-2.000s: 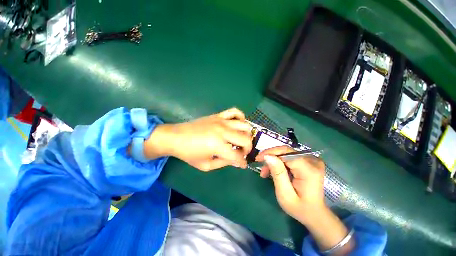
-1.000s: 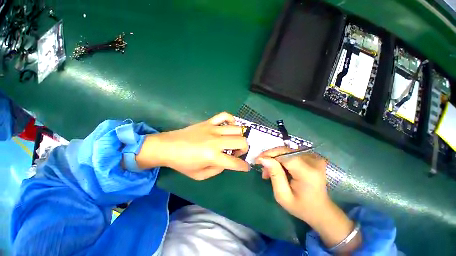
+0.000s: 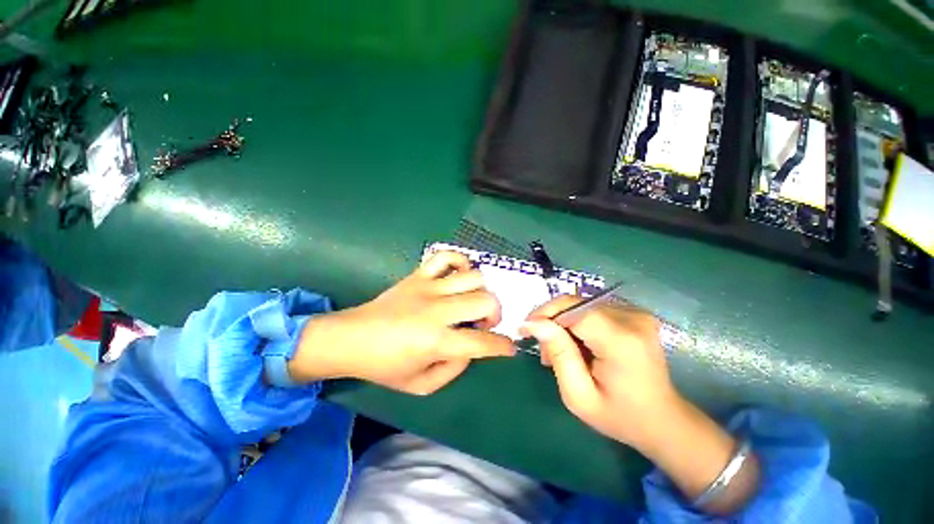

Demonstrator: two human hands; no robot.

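A device unit with a white battery (image 3: 514, 297) and a dotted component edge lies on a dark grid mat (image 3: 490, 237) in front of me. A black flex piece (image 3: 542, 256) sticks out past its far edge. My left hand (image 3: 415, 325) rests over the unit's left part, fingers bent on it; it hides that end. My right hand (image 3: 606, 360) holds thin metallic tweezers (image 3: 594, 301) between thumb and fingers, over the unit's near side. The tweezers' tips are hidden by the fingers.
A black foam tray (image 3: 586, 197) at the upper right holds several board units (image 3: 671, 128); its leftmost slot is empty. A bundle of thin cables (image 3: 200, 151), a clear bag (image 3: 109, 169) and tangled black parts (image 3: 46, 138) lie at the upper left.
The view has shifted, so the tray appears further left and higher. The left hand's fingers have shifted slightly on the unit. The right hand still holds the tweezers over it.
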